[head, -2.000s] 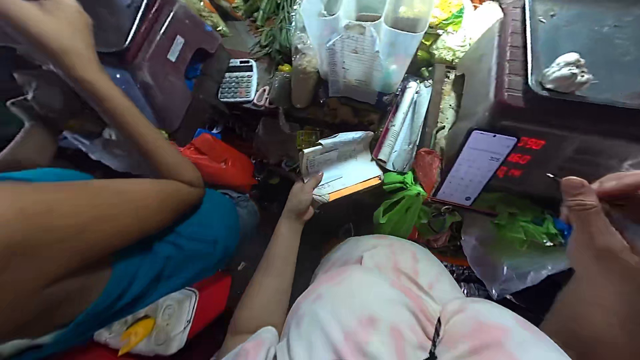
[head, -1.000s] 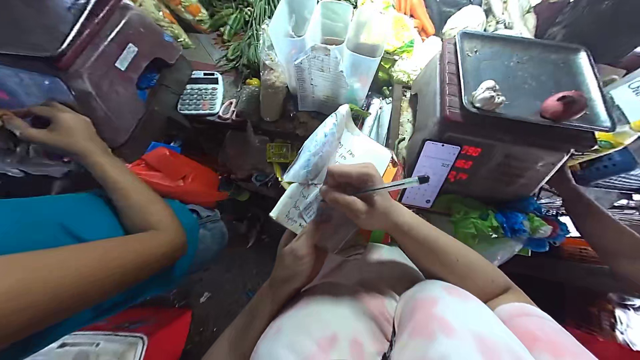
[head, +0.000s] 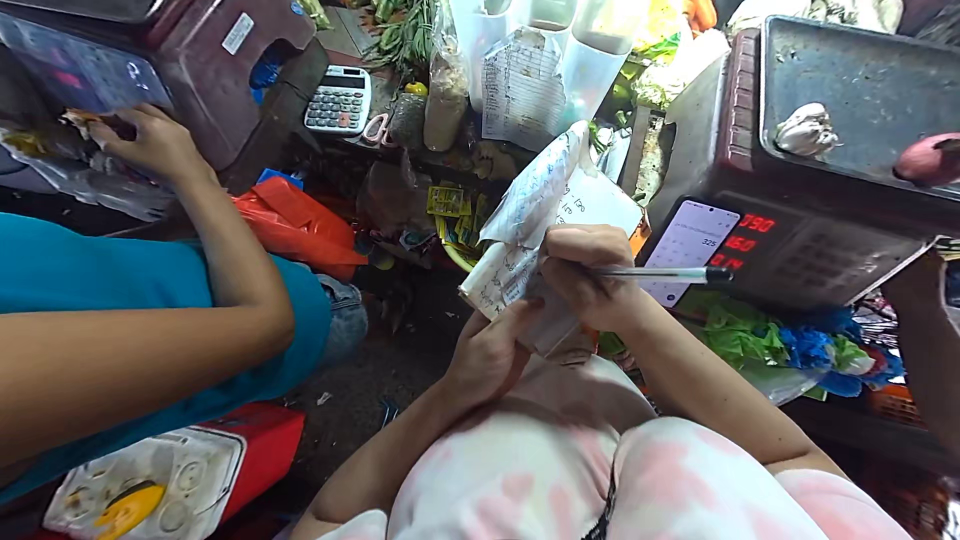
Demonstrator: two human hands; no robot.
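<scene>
My left hand (head: 495,345) holds the lower edge of a notebook (head: 600,196) above my lap; its pages bear handwriting and one is folded over to the left. In my right hand (head: 596,285) is a clear ballpoint pen (head: 660,274), with the hand resting on the page; the tip is hidden under my fingers. Just right of the notebook, a smartphone (head: 691,244) showing a calculator leans against the front of a digital scale (head: 810,262). On the scale's metal tray (head: 862,82) lie a garlic bulb (head: 808,130) and a red onion (head: 930,160).
A calculator (head: 338,100), pink-handled scissors (head: 376,130) and plastic containers (head: 607,45) stand ahead. At left a person in a teal shirt (head: 97,262) reaches toward plastic bags, near a red bag (head: 300,225). Another person's arm (head: 919,330) is at the far right.
My right hand, with the pen, has come from the far right onto the notebook, which is now opened nearer my lap. A red onion shows on the tray since the second frame.
</scene>
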